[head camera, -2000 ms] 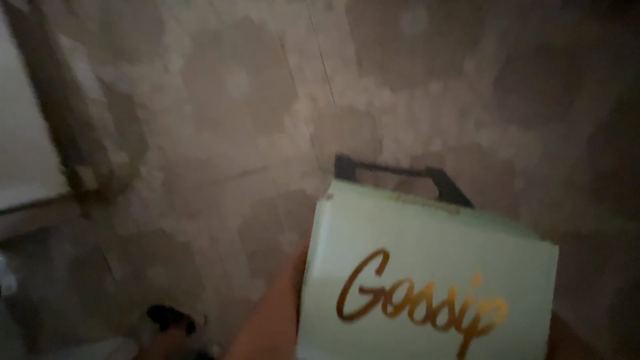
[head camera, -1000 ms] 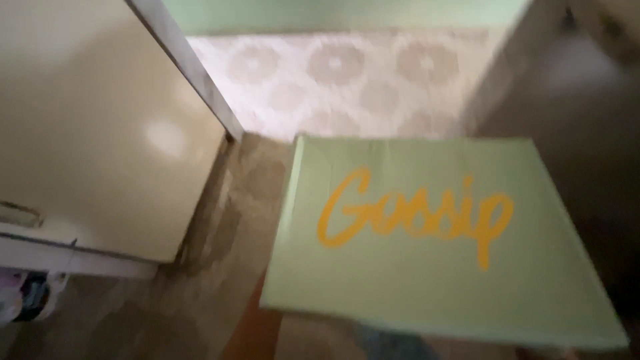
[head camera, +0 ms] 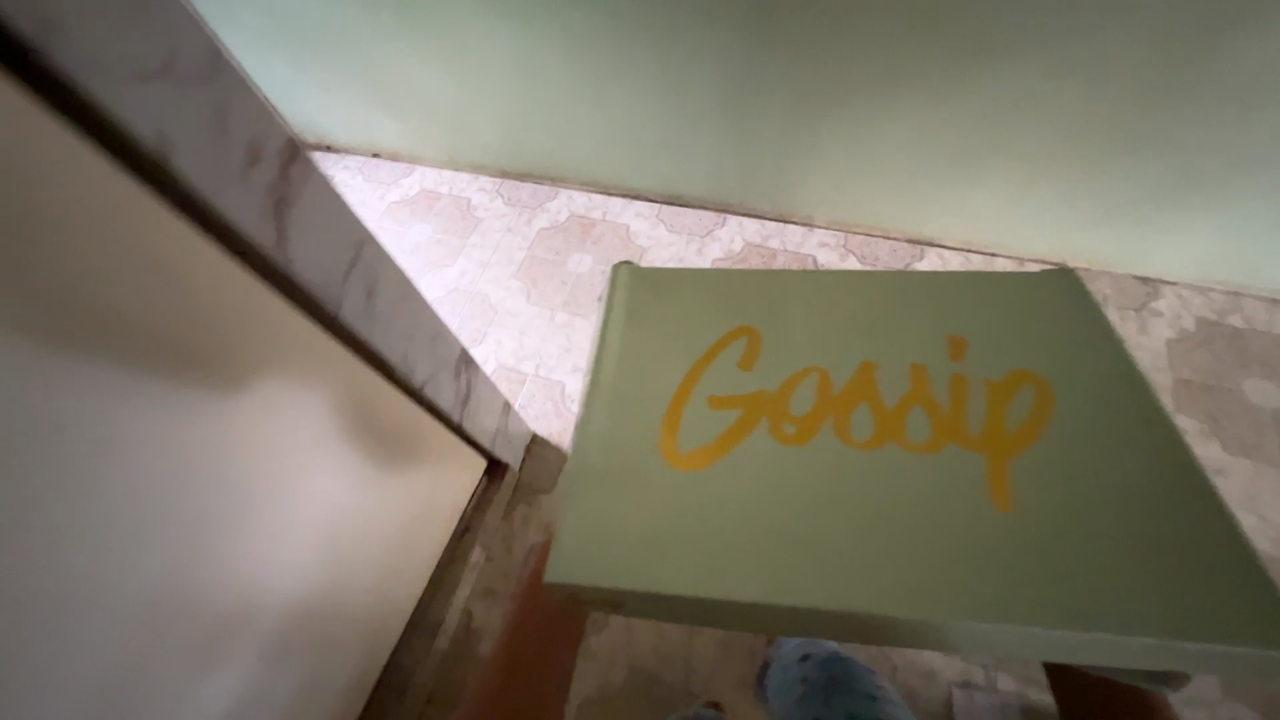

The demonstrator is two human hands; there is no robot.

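A pale green box with a large gold-yellow script word on its top fills the lower right of the head view. My left forearm, blurred, rises from the bottom edge to the box's near left corner; the left hand itself is hidden by the box. Below the near right edge of the box a small part of my right arm shows, and the right hand is hidden too. How the fingers meet the box cannot be seen.
A cream door panel in a marbled frame stands on the left. A pale green wall crosses the top, above a patterned tile floor. A blue shoe or garment shows below the box.
The view has swung from the dark tiled floor to the door frame and green wall. The box has stayed in front of me; its black handle, seen two seconds ago, is out of sight.
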